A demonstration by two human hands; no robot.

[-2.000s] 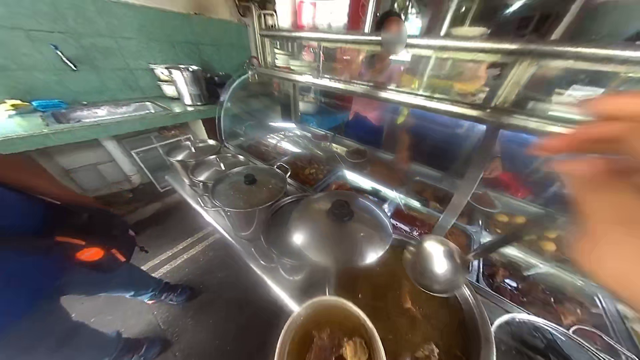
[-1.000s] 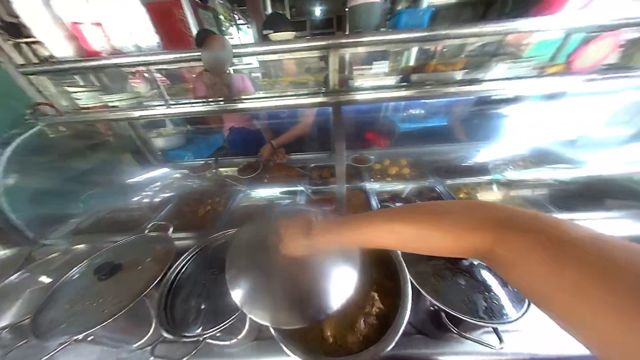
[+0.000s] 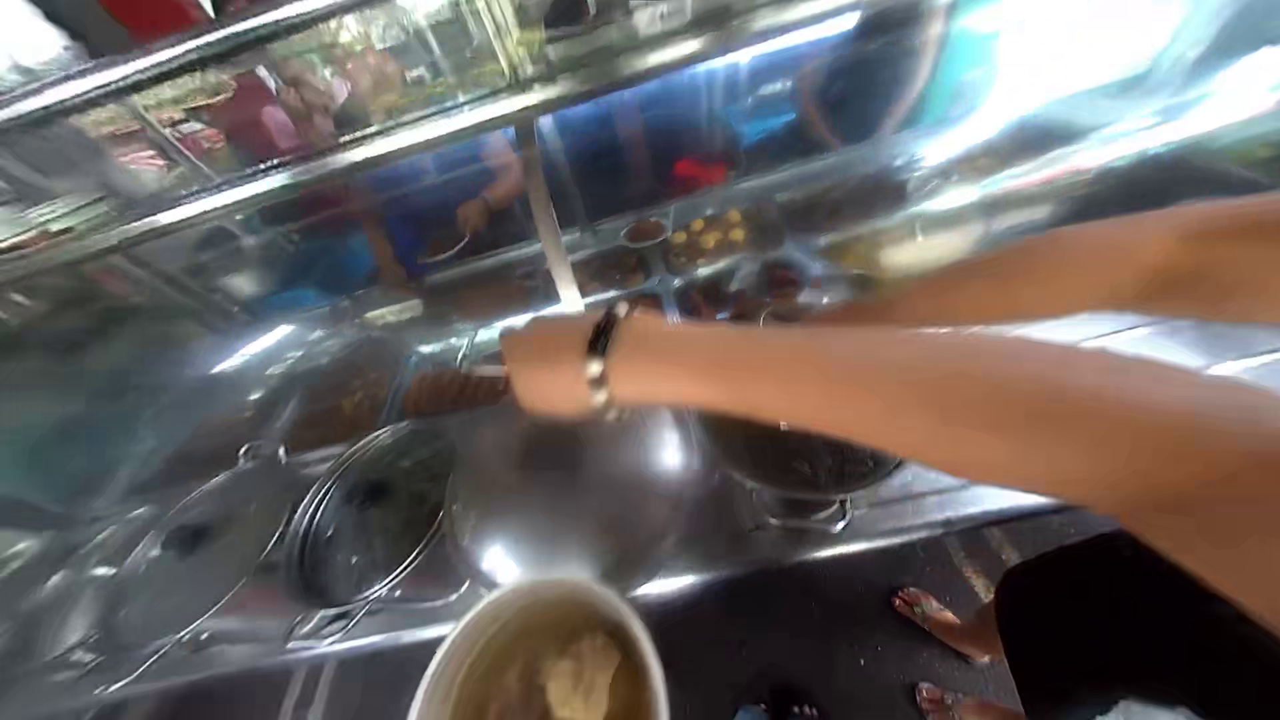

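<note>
A bowl of broth with pale chunks is at the bottom centre; whatever supports it is out of view. My right hand, with a dark and beaded bracelet at its wrist, reaches in from the right above a large steel lid. Its fingers are blurred and turned away, so its grip cannot be told; a thin pale bar shows just left of it. Another arm-like shape lies behind; it may be a reflection or a second arm. My left hand is not visible. The lid hides the pot's contents.
Lidded pots stand at the left, and a dark pan with a wire handle to the right. A glass food case with metal rails runs behind, people beyond it. A person in black shorts is at lower right above the dark floor.
The lid, held over the partly uncovered pot a second ago, now hides the pot's contents. The hand is now at the lid's far side. The bowl is back in view. The view has shifted and tilted.
</note>
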